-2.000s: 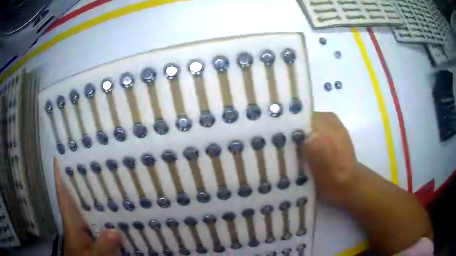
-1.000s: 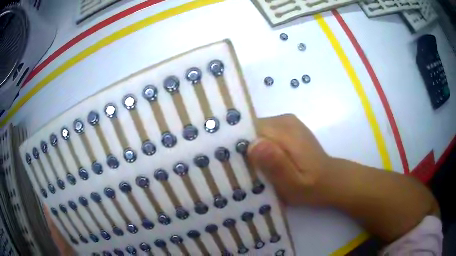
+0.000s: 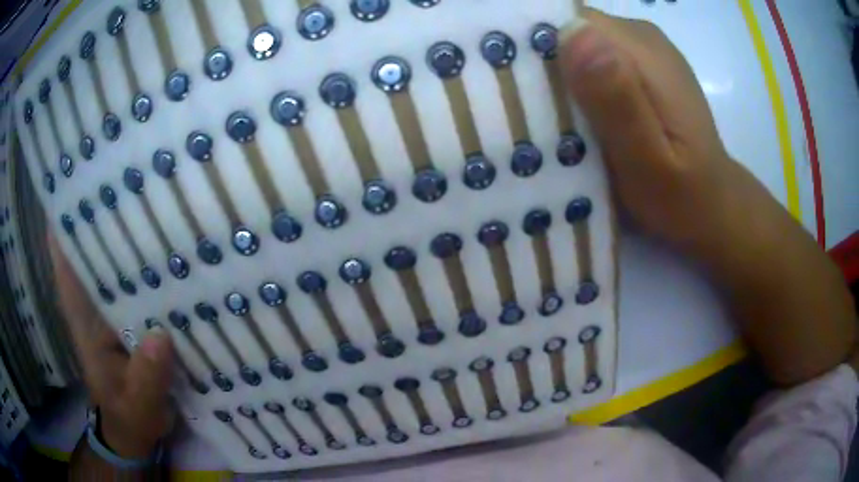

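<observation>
A white foam tray [image 3: 311, 259] with a tan edge fills most of the view, held up above the table and tilted. Shiny round metal parts [image 3: 391, 73] sit in its rows, in pairs joined by narrow tan slots. My right hand [image 3: 650, 113] grips the tray's right edge, with the thumb on the front face. My left hand [image 3: 122, 367] grips the lower left edge, thumb on the front; its other fingers are partly hidden by the tray. The tray's top edge is cut off by the frame.
A stack of trays [image 3: 28, 282] stands at the far left. The white tabletop [image 3: 678, 301] shows at right, with yellow tape [image 3: 768, 113] and red tape [image 3: 805, 113]. The wearer's pink top [image 3: 527, 457] is just below the tray.
The tray has come closer and higher in view, and its lower rows now show. Both hands moved with it. The loose parts and the black keypad device are mostly out of view.
</observation>
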